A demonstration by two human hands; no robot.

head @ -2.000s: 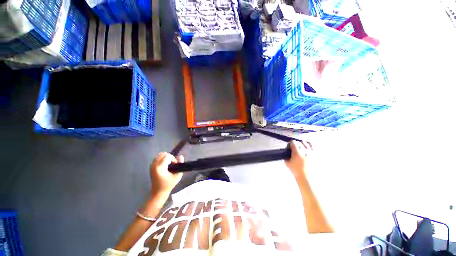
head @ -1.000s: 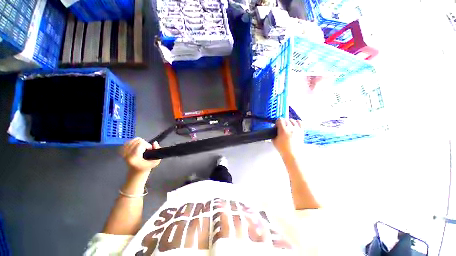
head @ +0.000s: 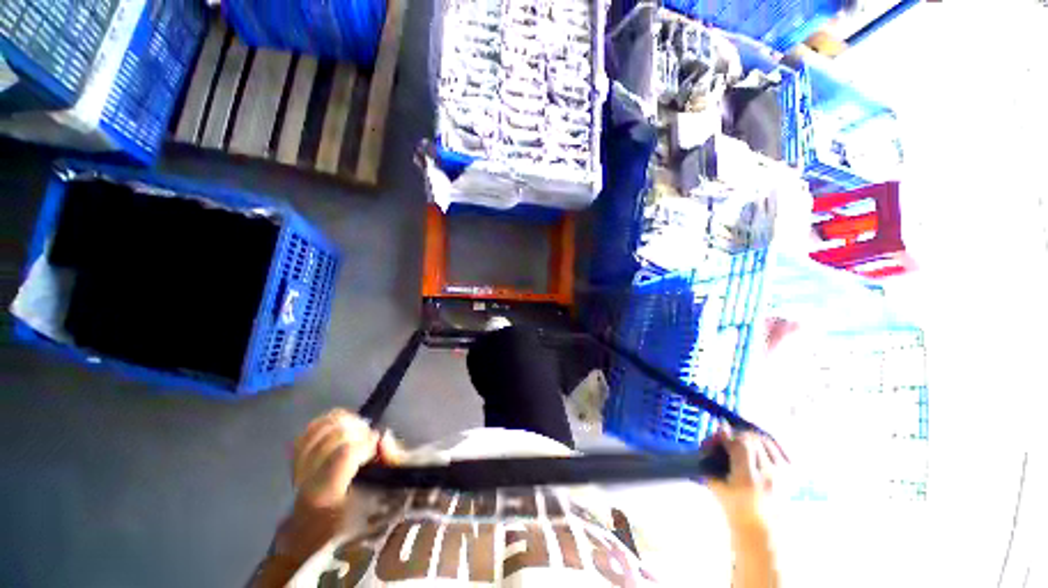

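My left hand (head: 336, 456) and my right hand (head: 745, 459) are closed around the two ends of the black push handle (head: 529, 469), close against my shirt. Black side arms run from it down to the orange trolley (head: 434, 255) on the floor. A filled crate (head: 521, 103) with a white lining and rows of small silver-grey pieces sits at the trolley's far end. One leg reaches forward, its foot by the trolley's near edge.
A black-filled blue crate (head: 308, 301) stands at the left. A wooden pallet (head: 264, 109) lies at the upper left, with blue crates around. A mixed-contents crate (head: 690, 138), blue lattice crates (head: 678, 356) and a red stool (head: 856, 230) are at the right.
The push handle and both hands have come lower and nearer to my body. The leg has come forward to the trolley. More of the filled crate shows.
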